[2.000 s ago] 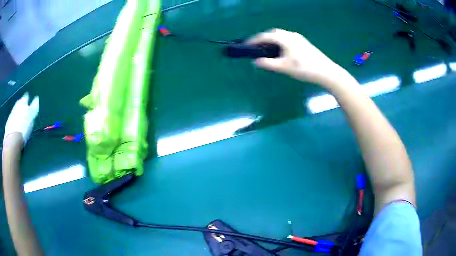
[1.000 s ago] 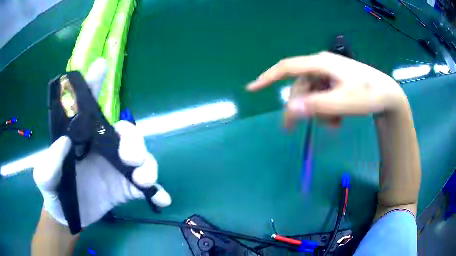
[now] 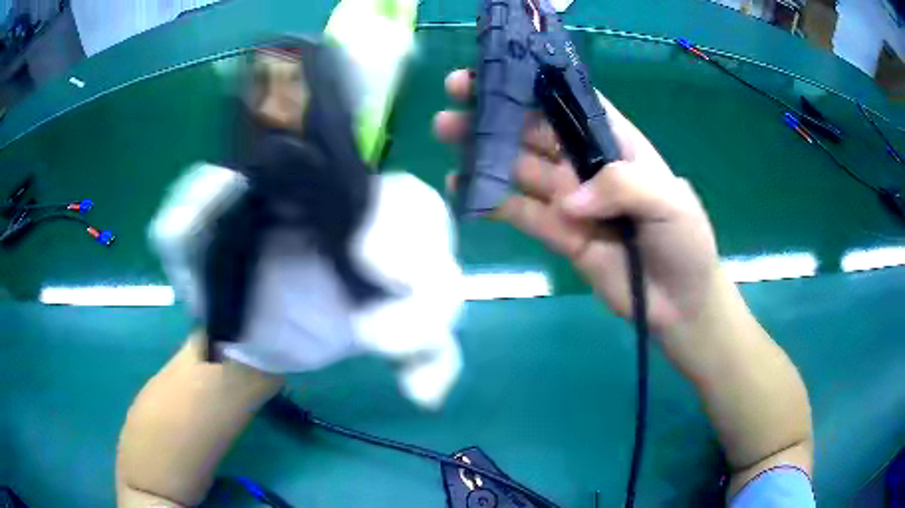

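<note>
My left hand (image 3: 308, 288), in a white glove, holds a black battery clamp (image 3: 288, 179). Both are blurred; the copper jaws point up and the handles lie in the palm. My bare right hand (image 3: 635, 213) holds another black clamp (image 3: 496, 109) raised beside it, jaws toward the top edge and partly cut off. A black cable (image 3: 638, 367) hangs from this clamp down past the bottom edge. The two clamps are apart.
Another clamp (image 3: 481, 491) lies at the bottom edge with a cable (image 3: 377, 435) near it. The lime-green bundle (image 3: 382, 69) lies behind my left hand. Leads with blue and red ends lie at far left (image 3: 99, 236) and at right (image 3: 794, 121) on the green bench (image 3: 536, 347).
My right hand has turned palm up and raised its clamp into clear view. My left hand has moved right with its clamp. The camera view has shifted.
</note>
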